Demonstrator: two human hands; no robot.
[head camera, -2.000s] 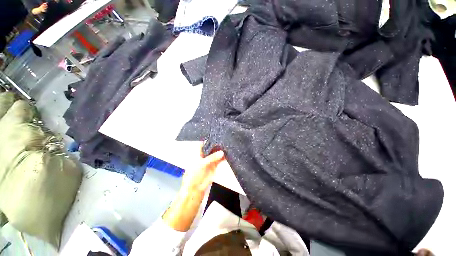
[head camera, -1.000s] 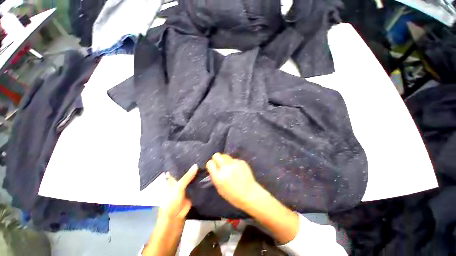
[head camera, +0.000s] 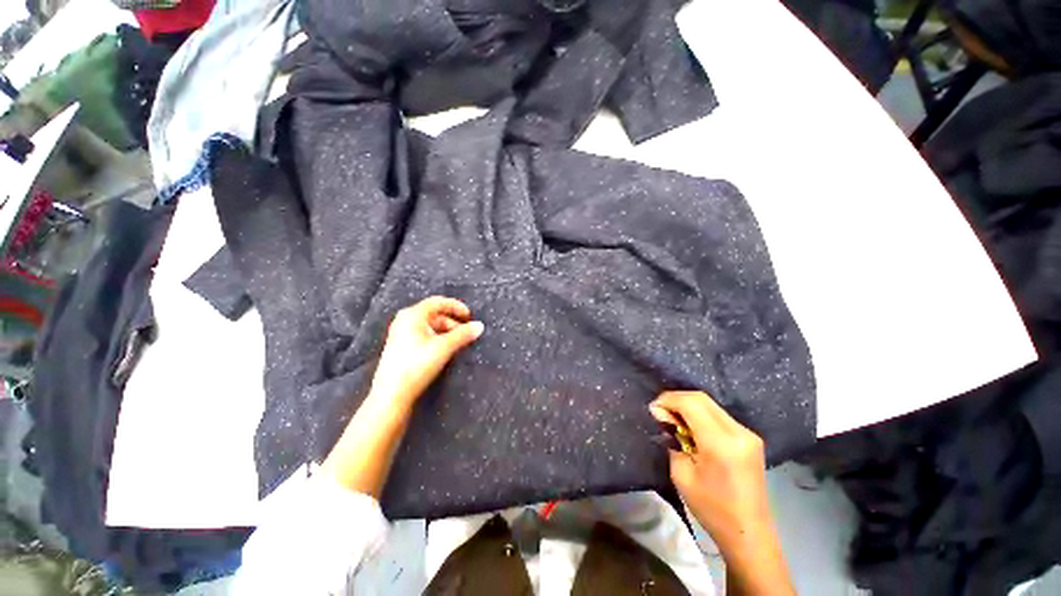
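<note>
A dark flecked garment (head camera: 547, 373) lies spread over the white table, its lower edge at the table's near side. My left hand (head camera: 428, 349) rests on the garment left of its middle, thumb and fingertips close together; whether they pinch cloth is unclear. My right hand (head camera: 716, 448) is over the garment's lower right part, fingers curled round small yellow thread snips (head camera: 683, 437). The snips are mostly hidden in the palm. A narrow strap or sleeve end (head camera: 221, 283) sticks out at the garment's left.
The white table (head camera: 896, 291) has a pointed right corner. More dark garments (head camera: 465, 41) are heaped at its far edge, with light blue denim (head camera: 221, 99) at the far left corner. Dark cloth hangs at the left (head camera: 87, 373) and lies at the right (head camera: 1001, 256).
My hands, together at the lower left edge one second ago, have parted. The left moved up onto the cloth and the right moved right. The garment's lower part is spread flatter.
</note>
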